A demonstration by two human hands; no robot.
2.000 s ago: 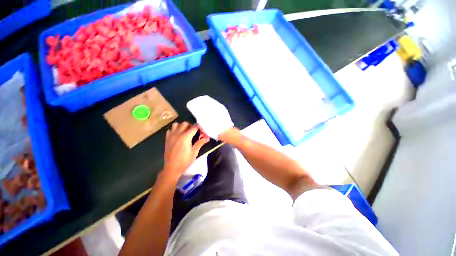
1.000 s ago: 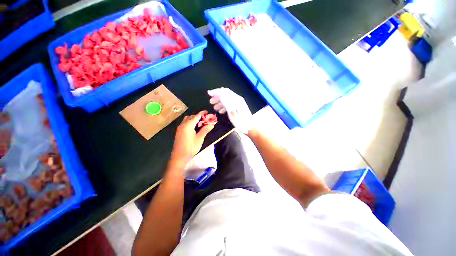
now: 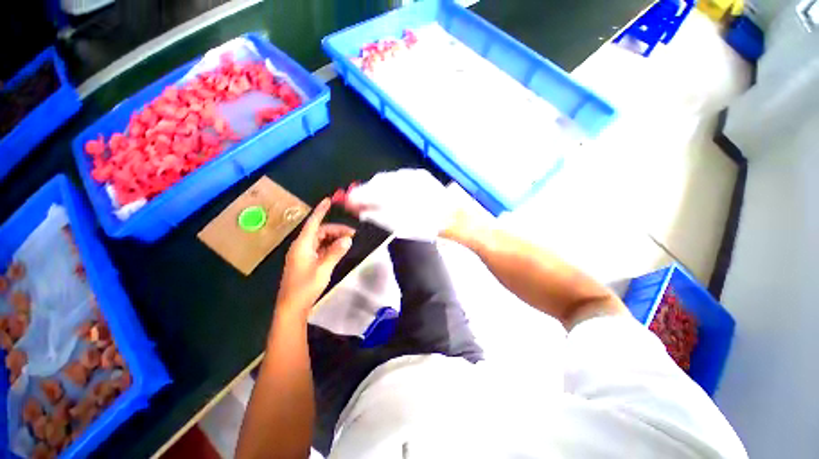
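A small red piece [image 3: 341, 195] is at the fingertips of my gloved right hand [image 3: 401, 203], above the dark table in front of me. My bare left hand [image 3: 314, 255] is just left of it, thumb and index finger apart, with nothing visible between them. A brown cardboard pad [image 3: 235, 246] with a green cap [image 3: 252, 218] and a small clear spot lies left of my hands. Red moulded parts [image 3: 171, 134] fill much of the middle bin. Brown-orange parts [image 3: 85, 368] lie on a liner in the left bin.
The right bin [image 3: 503, 193] has a white liner and a few red joined pieces [image 3: 386, 49] at its far end. Another blue bin [image 3: 726, 332] with red parts stands low at the right. A dark bin [image 3: 36, 99] is at the far left. The table edge runs below my hands.
The red piece has passed from my left fingers to my gloved right hand, which has moved left. My left thumb and index finger have parted. The view has shifted.
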